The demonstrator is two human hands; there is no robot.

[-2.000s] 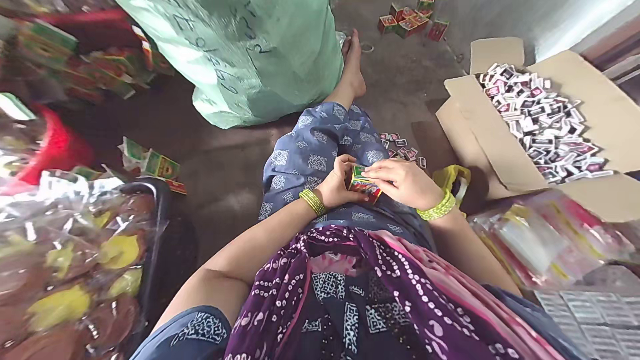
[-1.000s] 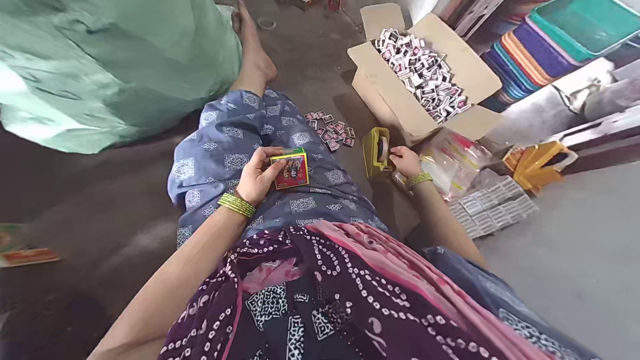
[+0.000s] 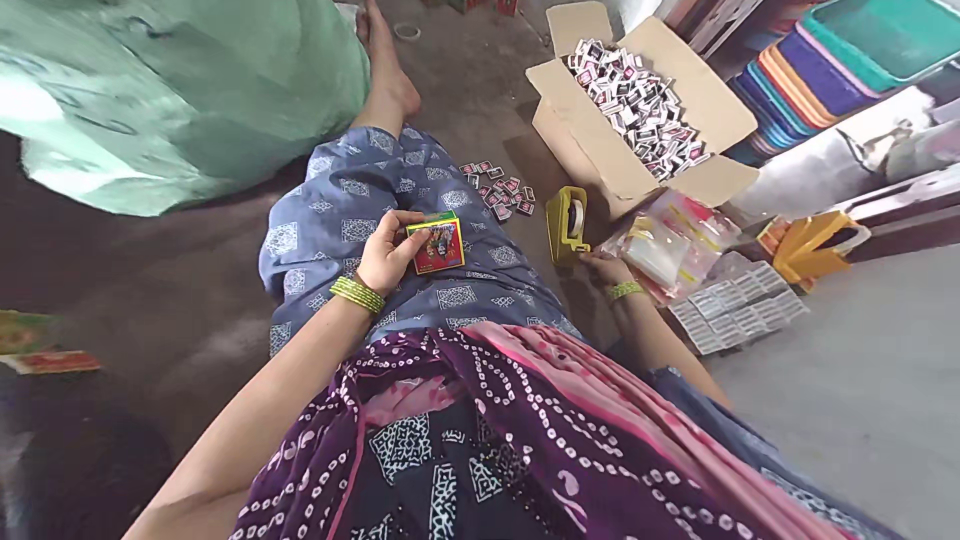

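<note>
My left hand (image 3: 391, 251) grips a small red, green and yellow printed cardboard box (image 3: 439, 249) on my lap, thumb on its front face. To the right, my right hand (image 3: 600, 268) is at the near end of a yellow tape dispenser (image 3: 556, 226) that stands on the floor with a roll of tape in it. The fingertips touch the dispenser's cutter end; whether they pinch a piece of tape is too small to tell. Several small matchbox-like boxes (image 3: 507, 196) lie loose on the floor between my leg and the dispenser.
An open cardboard carton (image 3: 574, 139) full of small boxes stands beyond the dispenser. Plastic packets (image 3: 664, 244), a stack of pale strips (image 3: 739, 307) and a second, orange-yellow dispenser (image 3: 814, 244) lie right. Stacked plastic tubs (image 3: 817, 67) stand back right, a large green sack (image 3: 187, 97) at left.
The right hand has left the printed box, which both hands held two seconds ago, and is now at the tape dispenser. The left hand still holds the box. The view has swung right.
</note>
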